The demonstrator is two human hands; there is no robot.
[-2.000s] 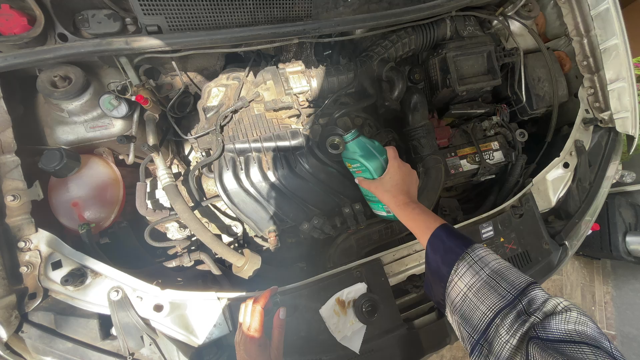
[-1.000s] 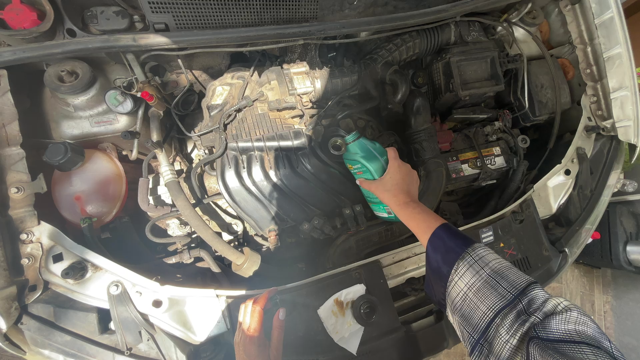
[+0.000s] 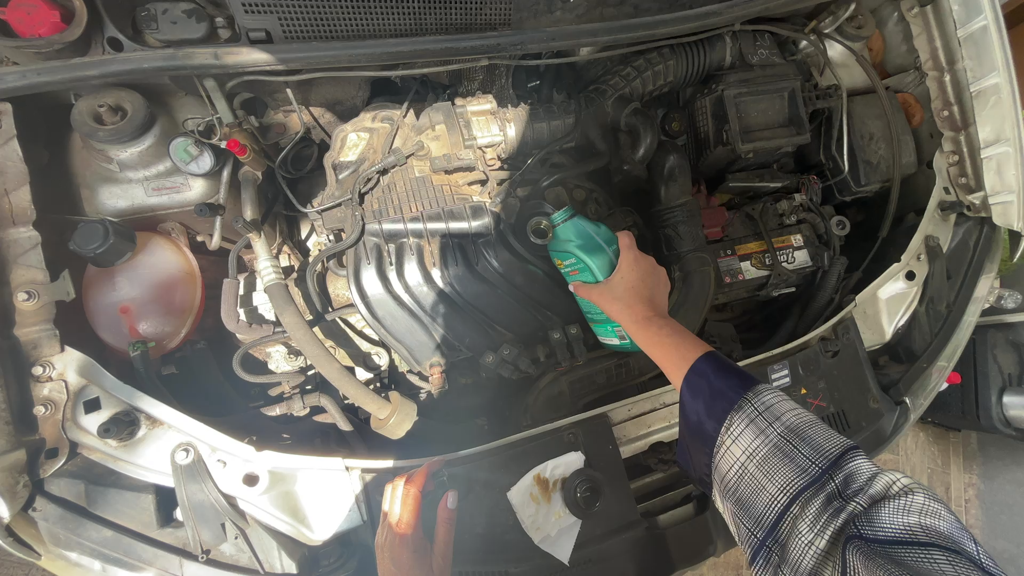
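My right hand [image 3: 632, 284] grips a green plastic oil bottle [image 3: 582, 256] by its middle, its neck end tilted up beside the round oil filler opening [image 3: 541, 231] of the engine. Whether anything flows from the bottle cannot be seen. Under it spreads the black ribbed intake manifold [image 3: 432, 280]. At the bottom, my left hand [image 3: 416, 516] rests at the front panel with its fingers partly curled; no object shows in it. Right of it, a stained white paper towel [image 3: 548, 504] lies on the black panel, a round black cap [image 3: 583, 491] on its edge.
A coolant expansion tank [image 3: 144, 292] with reddish fluid stands at the left, near a pressure gauge [image 3: 192, 154]. The car battery [image 3: 764, 260] and an open black air filter housing [image 3: 756, 116] are at the right. The metal front crossmember [image 3: 264, 476] curves across below the engine.
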